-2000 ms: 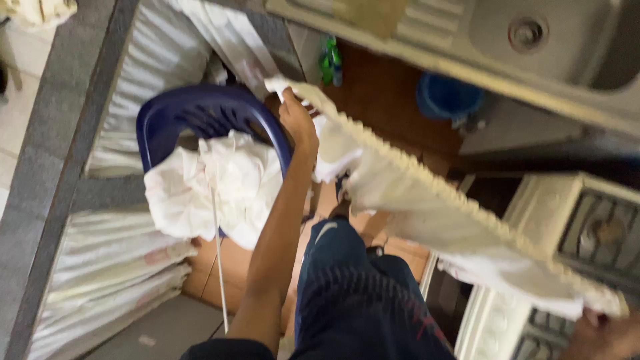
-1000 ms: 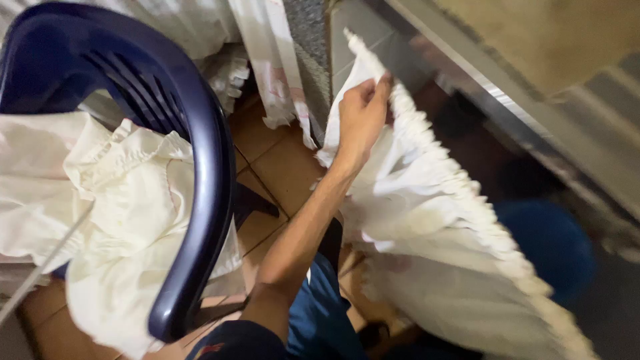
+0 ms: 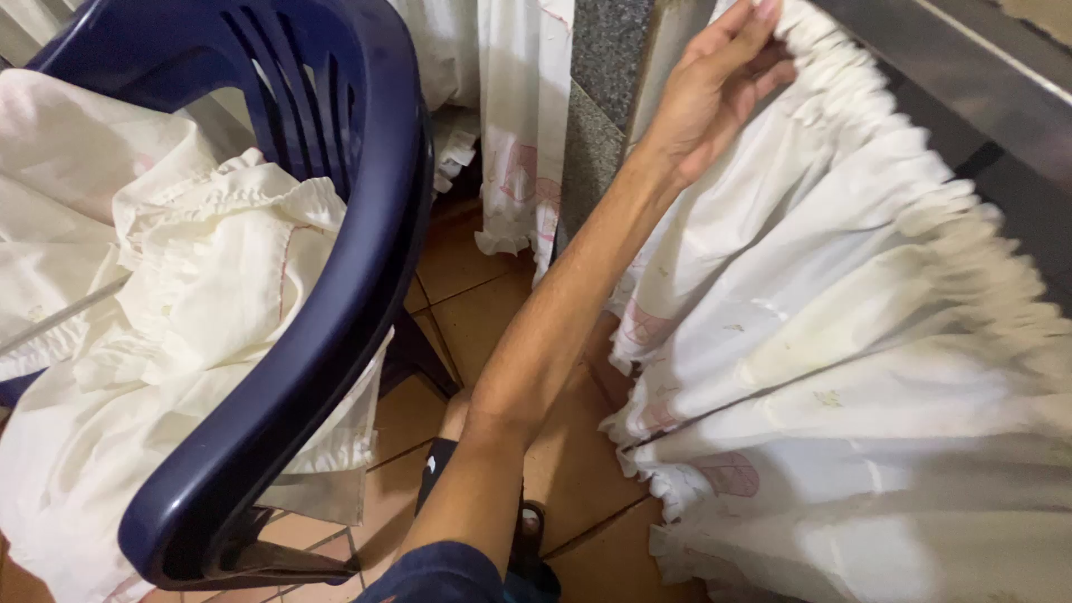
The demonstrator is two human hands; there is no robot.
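A white gathered curtain point(image 3: 804, 335) with faint pink prints hangs at the right, its ruffled top edge running diagonally under the counter. At the curtain's upper left end is my left hand point(image 3: 724, 84), fingers bent and gripping the top edge near the counter. My right hand is outside the picture. To the left, a dark blue plastic chair point(image 3: 368, 209) holds a heap of white ruffled cloth point(image 3: 209, 260), with a thin pale rod point(image 3: 63, 316) lying across it.
Another white curtain point(image 3: 523, 126) hangs behind the chair, beside a grey stone post point(image 3: 605, 92). A metal counter edge point(image 3: 963, 67) crosses the upper right. Brown floor tiles point(image 3: 578, 477) and a foot in a dark sandal point(image 3: 529, 523) show below my arm.
The curtain's top edge, held out between both hands two seconds ago, now lies along the counter's underside. My right hand has left the view. The view has come much closer to the chair and curtain.
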